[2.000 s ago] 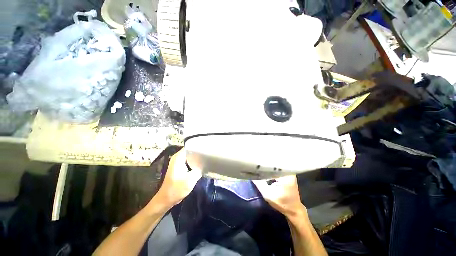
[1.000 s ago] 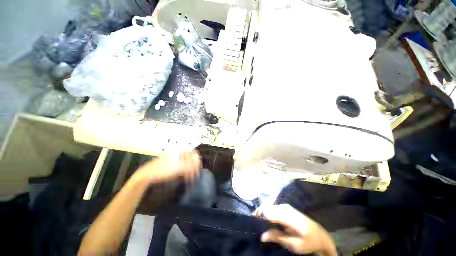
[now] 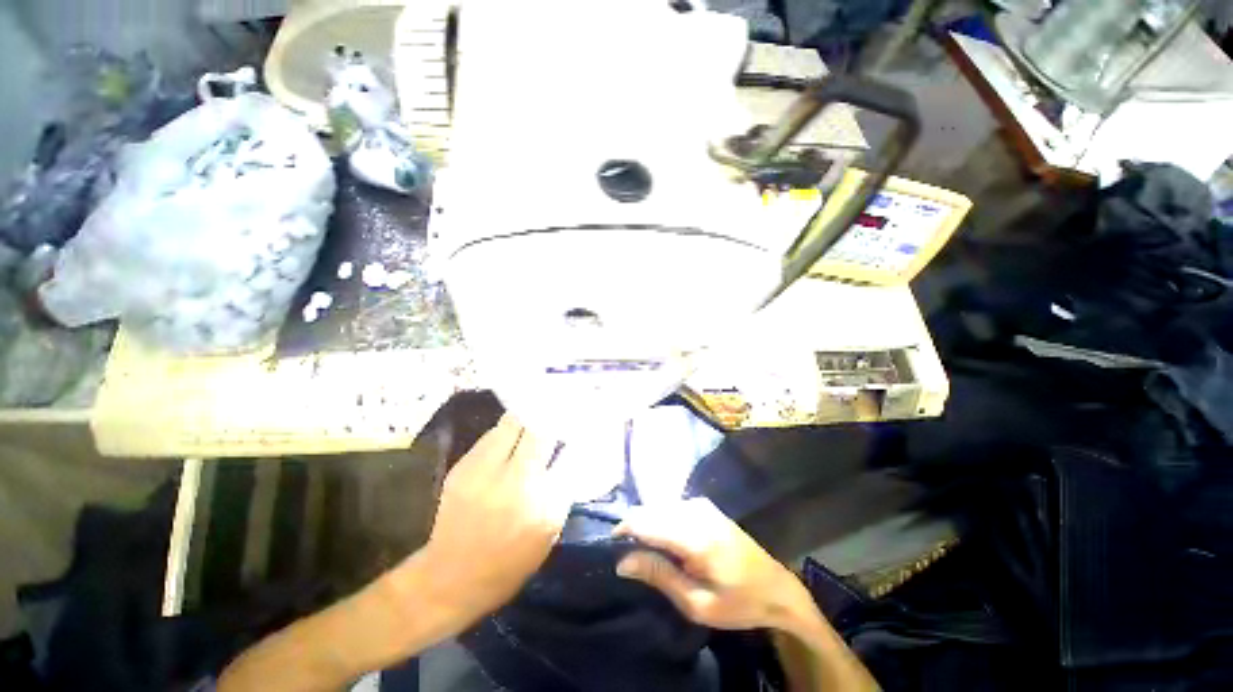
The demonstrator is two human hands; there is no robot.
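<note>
The dark jeans hang over the lap, their upper edge up under the head of the off-white sewing machine. Pale cloth shows at the needle area in bright glare. My left hand lies at the left side of the cloth, fingers together and pointing up toward the machine; its fingertips are washed out by light. My right hand pinches the jeans edge at the right with thumb and fingers. The needle itself is hidden.
A translucent bag of small pieces and a narrow clear bag stand left. Small white pieces lie on the table. Right are a dark angled bar, a control panel and a heap of dark jeans.
My left hand has come from beside the cloth onto it at the machine. My right hand still holds the jeans, now nearer the needle. The view has shifted, and the control panel now shows.
</note>
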